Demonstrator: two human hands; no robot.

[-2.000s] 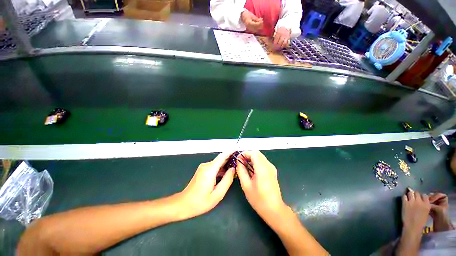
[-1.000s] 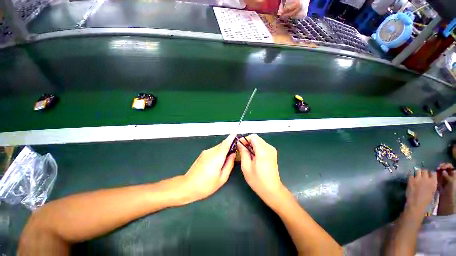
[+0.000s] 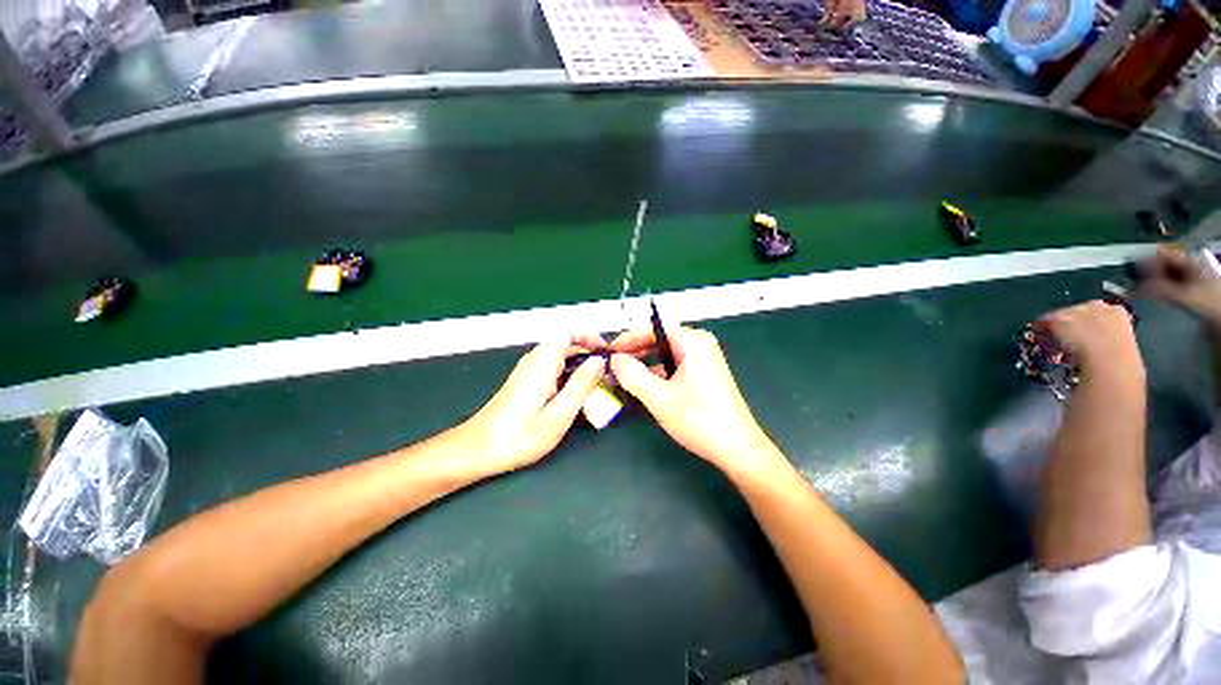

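Observation:
My left hand (image 3: 533, 408) holds a small black electronic unit (image 3: 584, 359) over the near work surface, just below the white edge strip. A yellow-and-white block (image 3: 603, 404) hangs from the unit between my hands. My right hand (image 3: 686, 391) has its thumb and finger at the unit and also holds dark tweezers (image 3: 660, 335), which point up and away from the unit. The fingertips hide most of the black unit. A thin silvery rod (image 3: 635, 250) projects beyond the strip onto the green belt.
The white edge strip (image 3: 455, 335) separates the work surface from the green belt (image 3: 536, 274), which carries several units (image 3: 773, 238). A crumpled clear bag (image 3: 97, 484) lies left. At right, a neighbour's arm (image 3: 1095, 402) reaches over a metal parts pile (image 3: 1043, 361). Parts trays (image 3: 857, 38) stand across the line.
The tweezers now point upward in my right hand, and the yellow-and-white block shows below my fingers. Another unit has come further left on the belt. The neighbour's hand has moved to the parts pile.

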